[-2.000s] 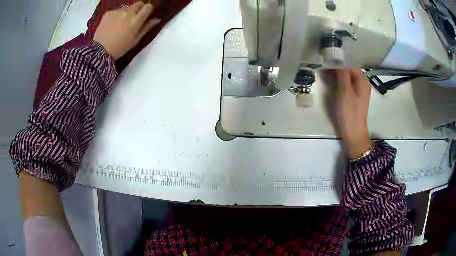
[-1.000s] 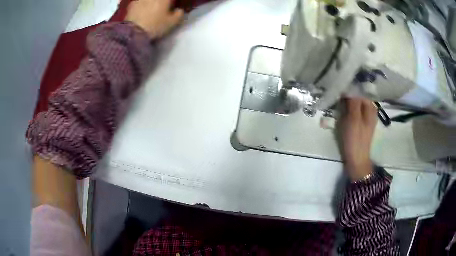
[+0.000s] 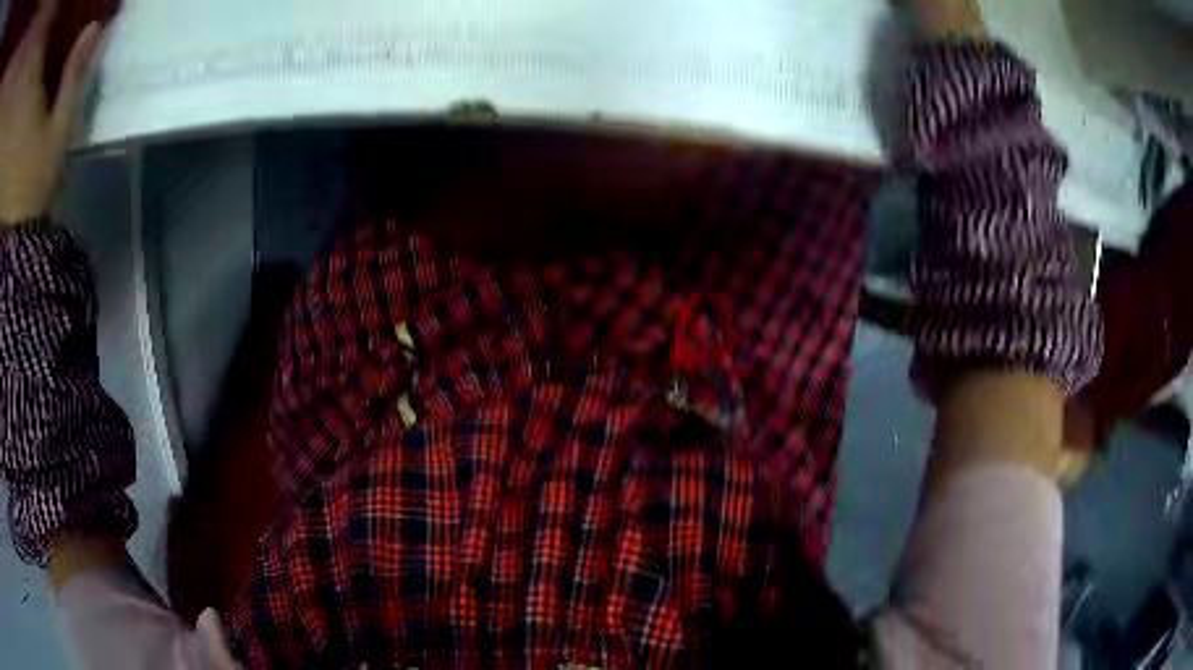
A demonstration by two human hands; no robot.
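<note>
My left hand [image 3: 37, 124] is at the top left corner, at the left end of the white table, with its fingers apart. A piece of dark red cloth [image 3: 66, 29] shows beside and between its fingers, cut off by the top edge. My right hand [image 3: 947, 13] is at the top right over the table; only the part near the wrist shows and its fingers are out of the picture. The needle area is not in view.
The white table's front edge [image 3: 680, 92] crosses the top. Below it are the checked apron [image 3: 484, 484] with a red loop, dark cloth in shadow and a table leg at left. Dark red cloth [image 3: 1145, 334] hangs at far right.
The view has tipped down to the lap, so the machine head and needle plate have left the picture. Both hands now appear at the top edge, my left hand further left.
</note>
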